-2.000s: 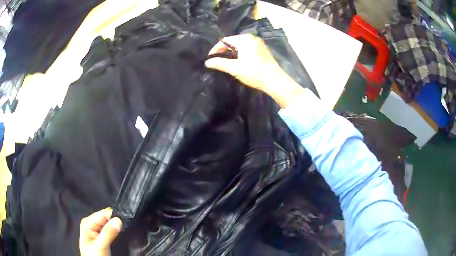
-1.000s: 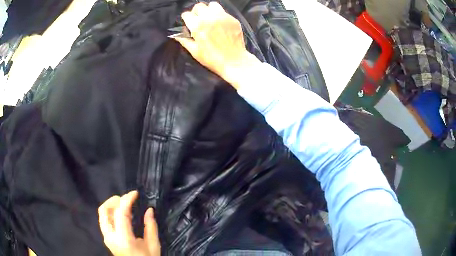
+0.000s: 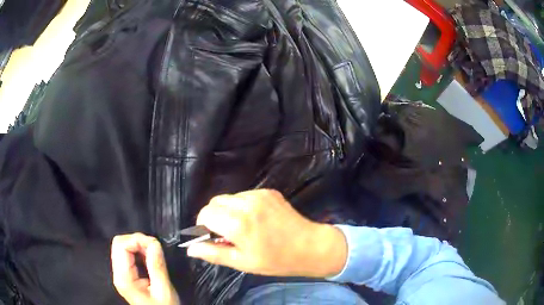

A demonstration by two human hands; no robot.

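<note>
A black shiny leather jacket [image 3: 238, 113] lies spread in front of me, with its matt black lining [image 3: 101, 119] on the left. The stitched front facing [image 3: 170, 149] runs down between them. My right hand [image 3: 271, 235] holds small silvery thread snips [image 3: 197, 237], their two tips apart and pointing left at the facing's lower end. My left hand [image 3: 140, 268] is at the bottom left, thumb and forefinger together at the jacket's edge beside the snips' tips. Whether a thread is between them is too fine to see.
A pale table [image 3: 385, 44] shows at the top right and upper left. A red plastic stool [image 3: 438, 41], checked cloth [image 3: 495, 44], a blue item [image 3: 507, 104] and a white board [image 3: 471, 110] are at the right, over a green floor [image 3: 501, 202]. Dark cloth [image 3: 417, 155] lies at right.
My right hand has come down from the jacket's top to its lower edge, with the snips now clearly showing. My left hand's fingers have closed together. The jacket's upper part lies flatter.
</note>
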